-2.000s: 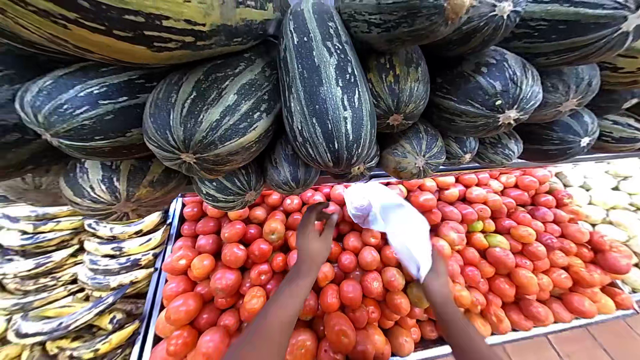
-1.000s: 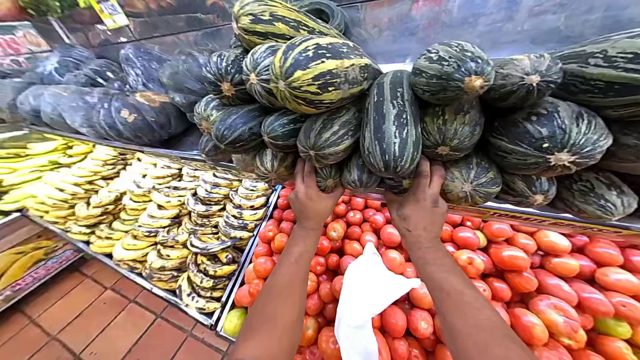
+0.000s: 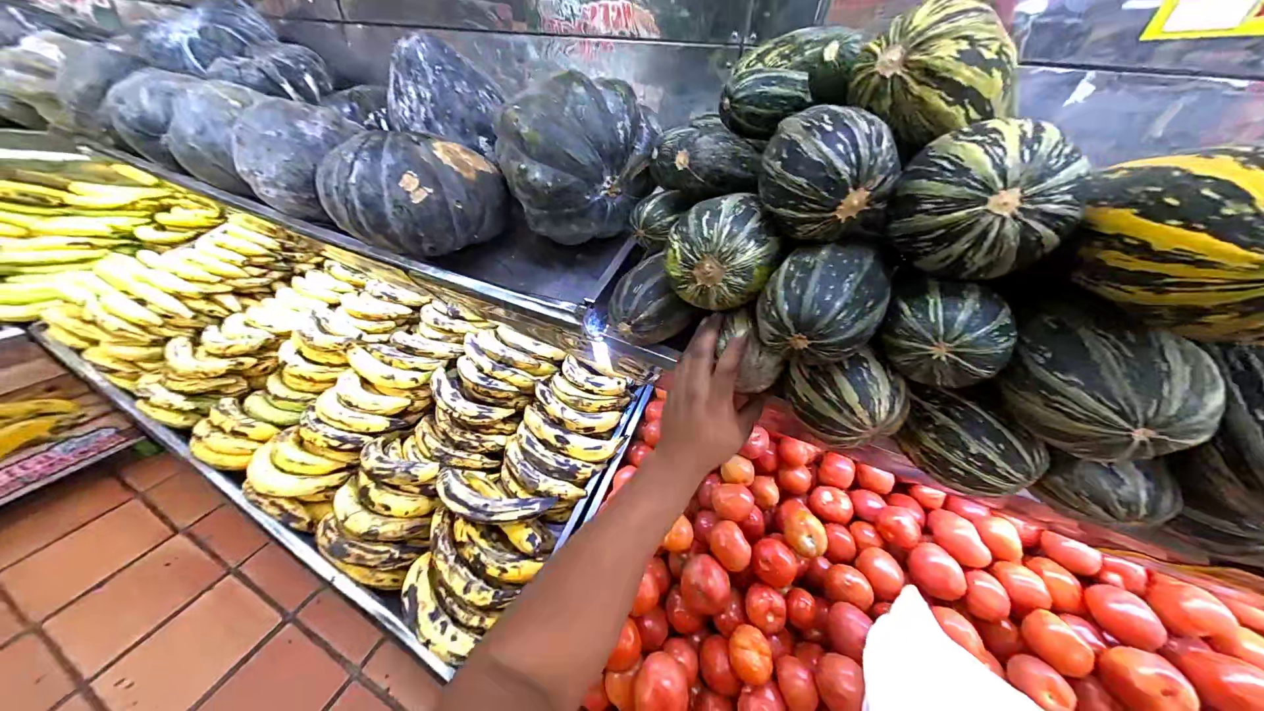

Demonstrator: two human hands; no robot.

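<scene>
My left hand [image 3: 706, 400] reaches up with spread fingers against a small striped green squash [image 3: 752, 354] at the lower left corner of the squash pile. Whether it grips the squash or only rests on it is hard to tell. Red plum tomatoes [image 3: 770, 563] fill the bin below and to the right of the hand. On them, at the bottom edge, lies a plain white cloth or bag [image 3: 928, 657], partly cut off by the frame. Larger striped squashes [image 3: 822, 296] are stacked to the right of the hand. My right hand is out of view.
Stacks of spotted ripe plantains [image 3: 395, 425] stand left of the tomatoes behind a metal tray edge [image 3: 385, 624]. Dark grey-green pumpkins [image 3: 410, 193] sit on the upper metal shelf [image 3: 523, 262]. Yellow-green bananas or plantains [image 3: 89, 232] lie far left, above a tiled floor [image 3: 168, 612].
My right hand, beside the squashes one second ago, has left the view. My left hand remains at the pile's lower edge. The view has swung left.
</scene>
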